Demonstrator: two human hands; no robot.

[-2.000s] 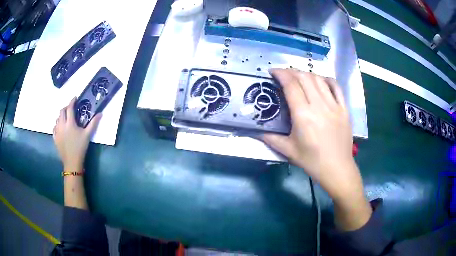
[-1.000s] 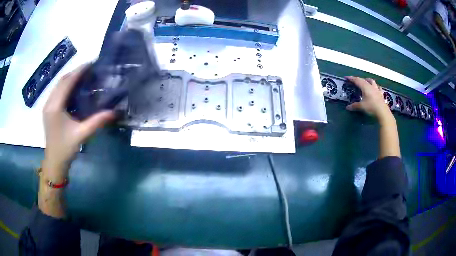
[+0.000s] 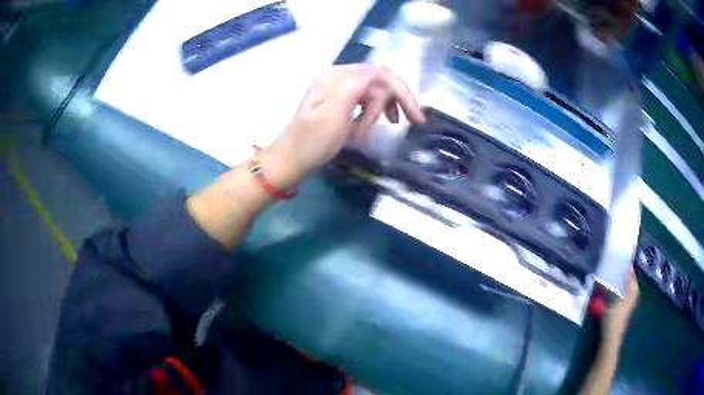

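Note:
A black three-fan shroud (image 3: 506, 189) lies on the machine's fixture, slanting down to the right, and hides the fixture's pockets. My left hand (image 3: 351, 108) is just off the shroud's left end, blurred, with its fingers curled loosely and no part visible in it. My right hand (image 3: 620, 305) is at the machine's front right corner beside the red button (image 3: 597, 306). It is small, blurred and partly hidden, so I cannot tell whether it touches the button.
One shroud (image 3: 238, 36) lies on the white sheet (image 3: 177, 100) at the left. More shrouds (image 3: 670, 276) are at the right edge. A blue bar (image 3: 533, 104) with a white lump (image 3: 516, 66) is behind the fixture. A grey cable (image 3: 527, 339) hangs at the bench front.
The shroud from my left hand is now on the fixture, and that hand has come off it. My right hand has left the shrouds at right for the red button. The view has turned.

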